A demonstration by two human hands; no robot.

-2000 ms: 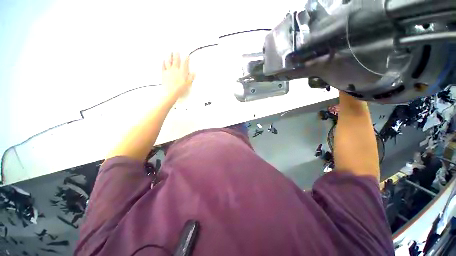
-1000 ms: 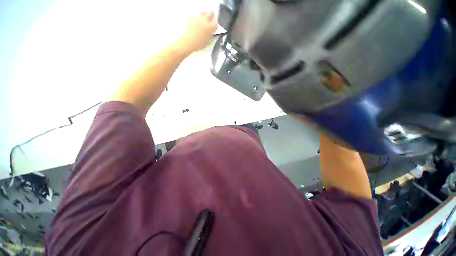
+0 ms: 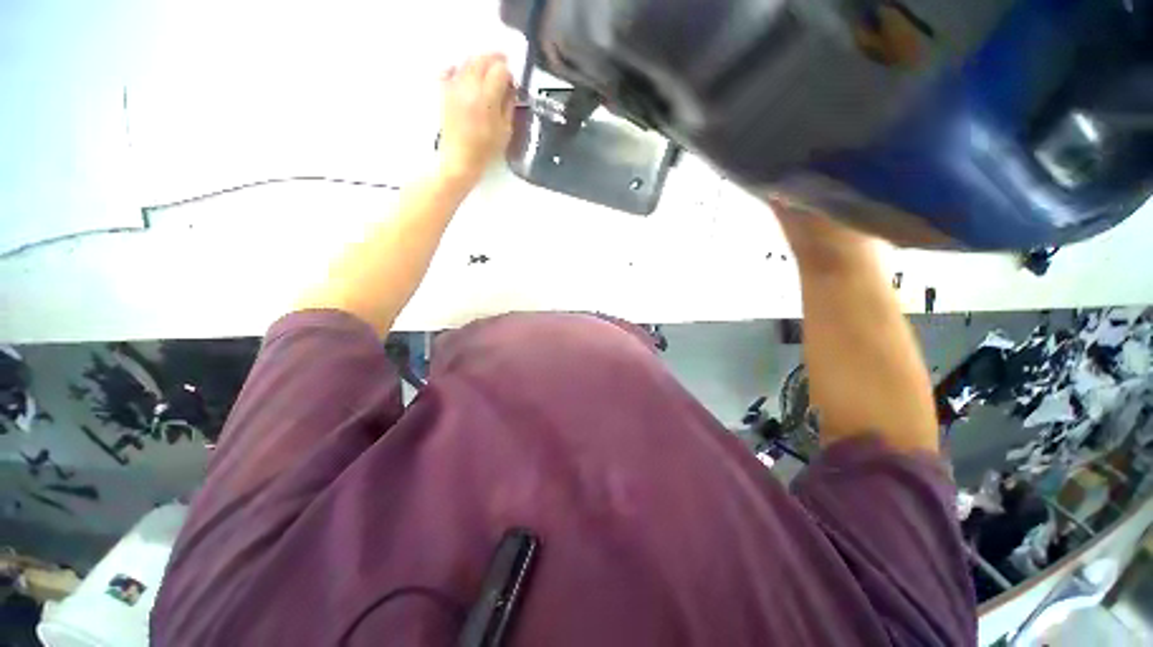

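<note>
The grey-and-blue cutting machine fills the top right. Its grey base plate shows below the motor on the pale table. My left hand lies on the white paper marker, just left of the base plate, fingers pointing up and slightly apart. A dark cut line runs through the white sheet to the left of this hand. My right forearm reaches up under the motor; only the wrist part of my right hand shows, and the fingers are hidden behind the machine. The blade is not clearly visible.
The table's front edge runs across just in front of my body. Small dark scraps lie on the table. The grey floor carries heaps of dark and white offcuts at right and dark scraps at left. A white bucket stands at lower left.
The machine has swung round with its blue end facing me and shifted a little up since a second ago. My left hand has moved up and right from its place two seconds ago.
</note>
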